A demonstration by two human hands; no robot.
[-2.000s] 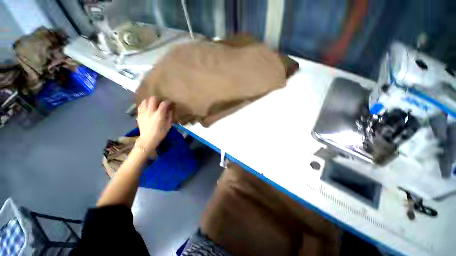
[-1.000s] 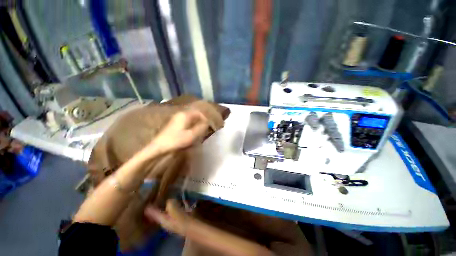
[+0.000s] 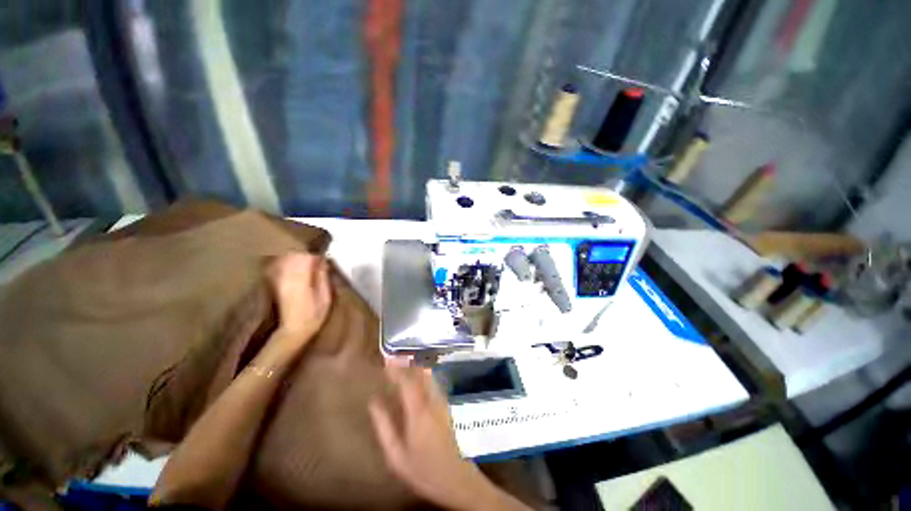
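Observation:
A large brown garment panel (image 3: pixel 330 429) spreads over the left of the table and hangs at its front edge, left of the overlock machine (image 3: pixel 539 240). My left hand (image 3: pixel 302 294) lies on the brown cloth, fingers bent; whether it grips cannot be told. My right hand (image 3: pixel 415 429) is blurred, fingers apart, at the cloth's right edge just in front of the shiny cloth plate (image 3: pixel 408 299). The presser foot area (image 3: pixel 474 289) is at the left end of the machine head, with no cloth seen under it.
Thread snips (image 3: pixel 569 351) lie right of the table opening (image 3: pixel 484 381). Thread cones (image 3: pixel 616 122) stand behind the machine. More cones (image 3: pixel 779 289) lie on a side table at right. A cream board (image 3: pixel 729 479) with a dark phone-like item (image 3: pixel 661 496) is at bottom right.
The view has swung right. The brown cloth has been drawn toward the machine and spread at the table front. My right hand has moved up beside the cloth plate; my left hand is still at the cloth.

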